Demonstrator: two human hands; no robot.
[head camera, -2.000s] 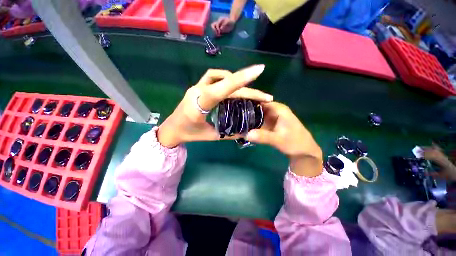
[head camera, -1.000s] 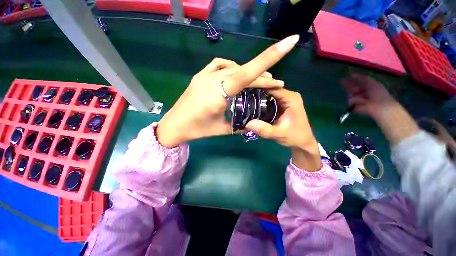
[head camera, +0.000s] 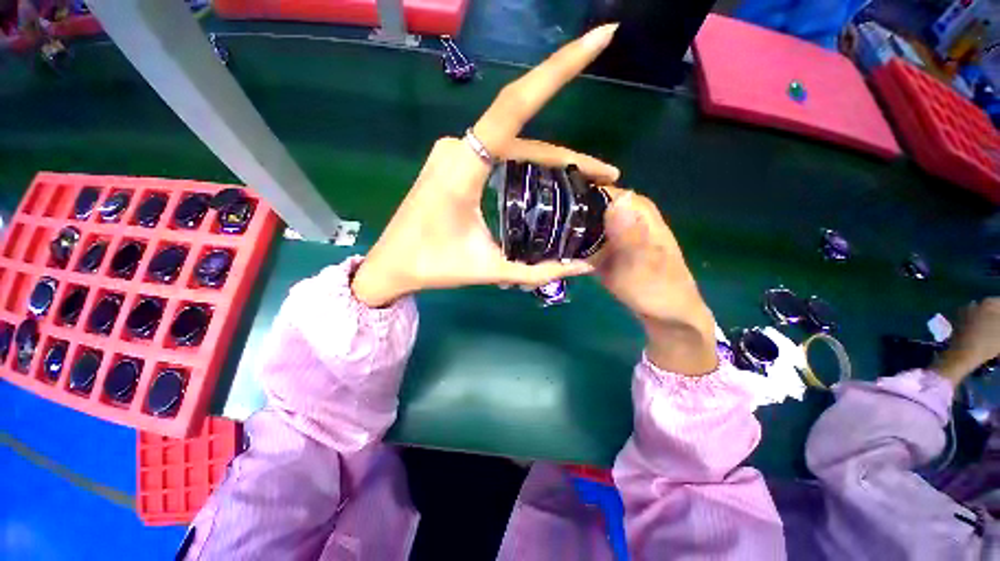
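Note:
A stack of watch heads (head camera: 540, 213), dark discs with silvery edges, is held face to face between both hands above the green bench. My left hand (head camera: 444, 225) grips its left side, with the thumb below and the index finger pointing up and away. My right hand (head camera: 647, 258) holds the right end of the stack. Part of a small unit (head camera: 553, 292) shows on the bench just below the stack. The red compartment tray (head camera: 236, 318) at the left holds dark discs in most of its pockets.
A grey metal post (head camera: 219, 121) stands behind the tray. Several discs, white sheets (head camera: 782, 378) and a tape roll (head camera: 842, 362) lie at right. A neighbour's hand (head camera: 976, 338) is at the far right edge. A red flat board (head camera: 795, 88) and red bins (head camera: 340, 13) are on the far side.
My left index finger points more steeply upward and my left thumb now lies along the stack's underside. The neighbour's arm reaching across at right has gone. Small units have appeared on the bench there.

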